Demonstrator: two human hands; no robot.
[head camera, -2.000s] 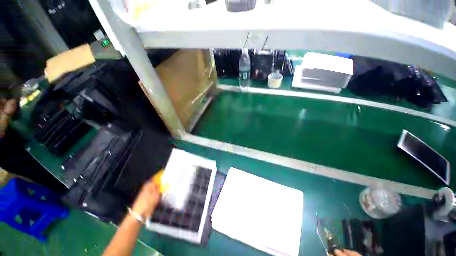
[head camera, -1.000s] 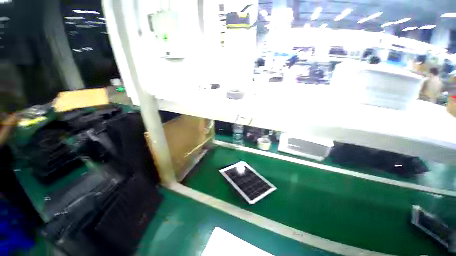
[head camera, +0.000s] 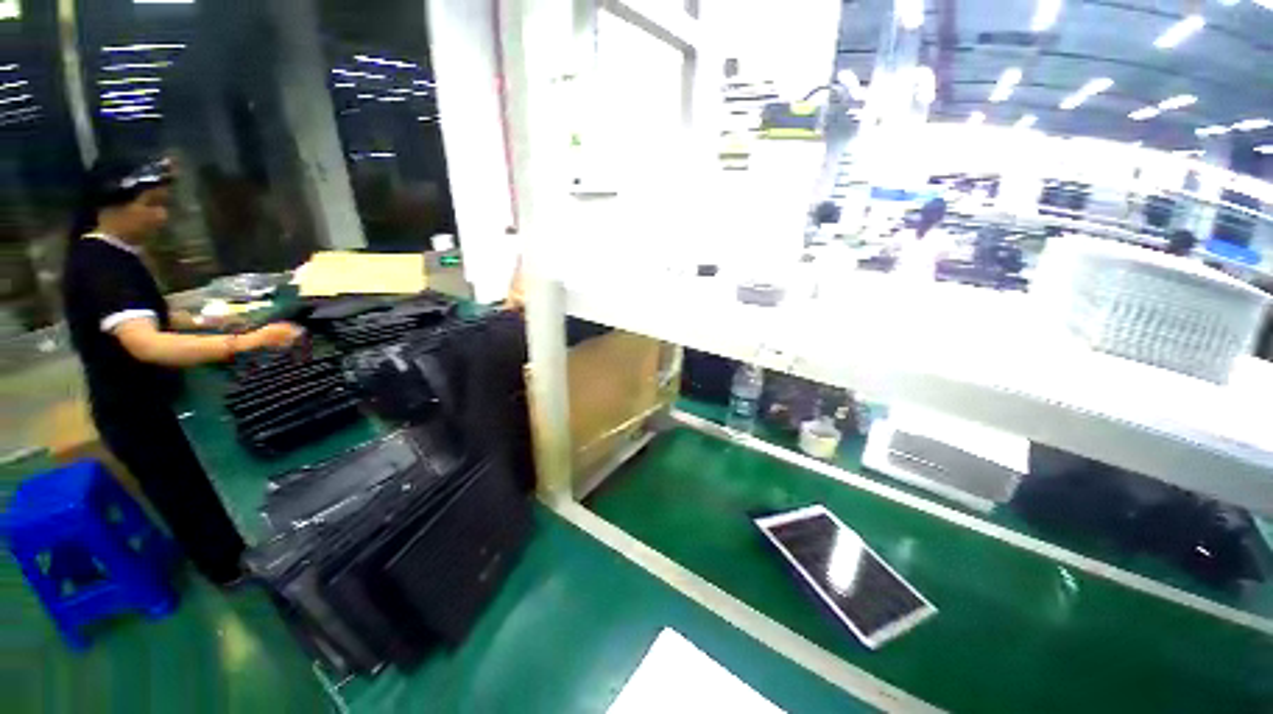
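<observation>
Neither of my hands is in the picture. A solar panel (head camera: 845, 573) with a dark gridded face and white border lies at a slant on the green conveyor belt, with glare on it. The corner of a white stack (head camera: 694, 678) shows at the bottom edge on the green bench, the rest cut off. Black backing panels (head camera: 454, 558) lean and overlap in a pile at the left of the bench.
A person (head camera: 140, 349) in dark clothes stands at the left, one arm over black pieces (head camera: 286, 405). A blue stool (head camera: 87, 547) is lower left. A white post (head camera: 552, 419), brown cardboard (head camera: 609, 405), bottle (head camera: 744, 396) and white overhead shelf (head camera: 894, 335) are ahead.
The view has swung up and left. My hands, the soldering iron and the station have left the picture. The gridded panel earlier in my left hand's grasp has gone onto the belt.
</observation>
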